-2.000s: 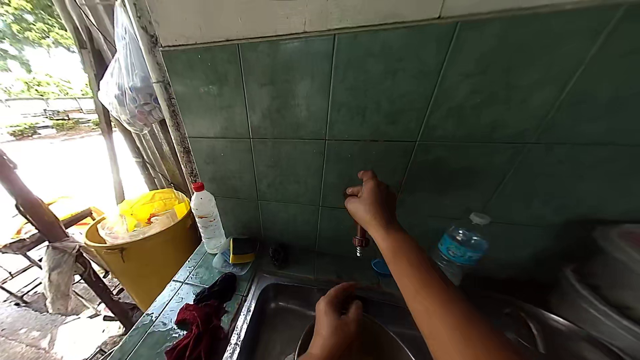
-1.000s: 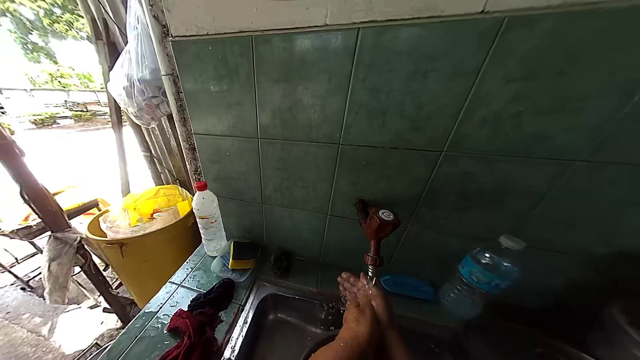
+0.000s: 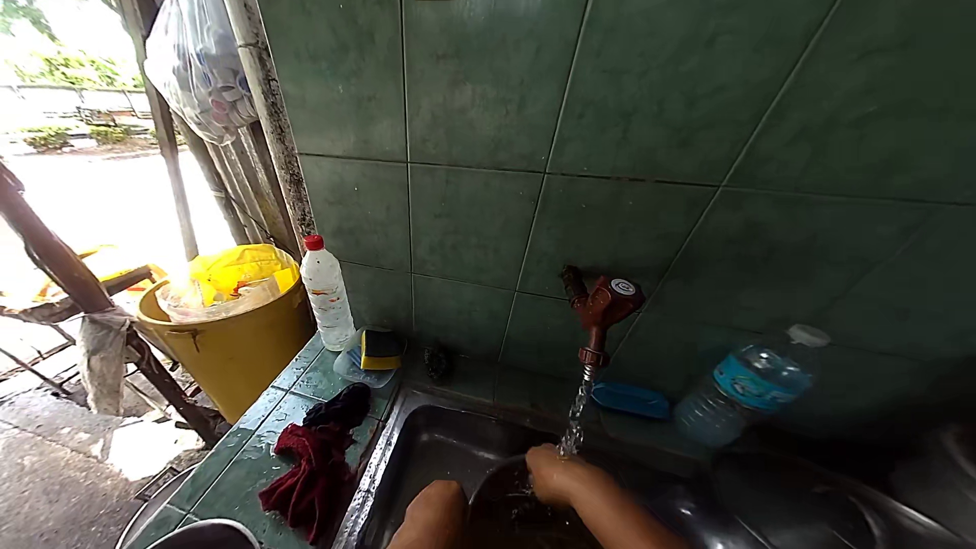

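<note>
Water runs from a dark red plastic faucet on the tiled wall. My right hand is under the stream, over a round metal vessel in the stainless steel sink; its fingers are mostly hidden, so whether it holds anything does not show. My left hand is at the vessel's left side, low in the view, with its fingers out of sight. A dark red cloth lies crumpled on the green tiled counter, against a black cloth.
Left of the sink stand a red-capped bottle and a yellow-black sponge on a plastic dish. A blue dish and a large water bottle are behind the sink. A yellow bin stands beyond the counter.
Two seconds ago my right hand was raised at the faucet; one second ago both hands were together under it. Now they are apart, the right under the stream and the left lower.
</note>
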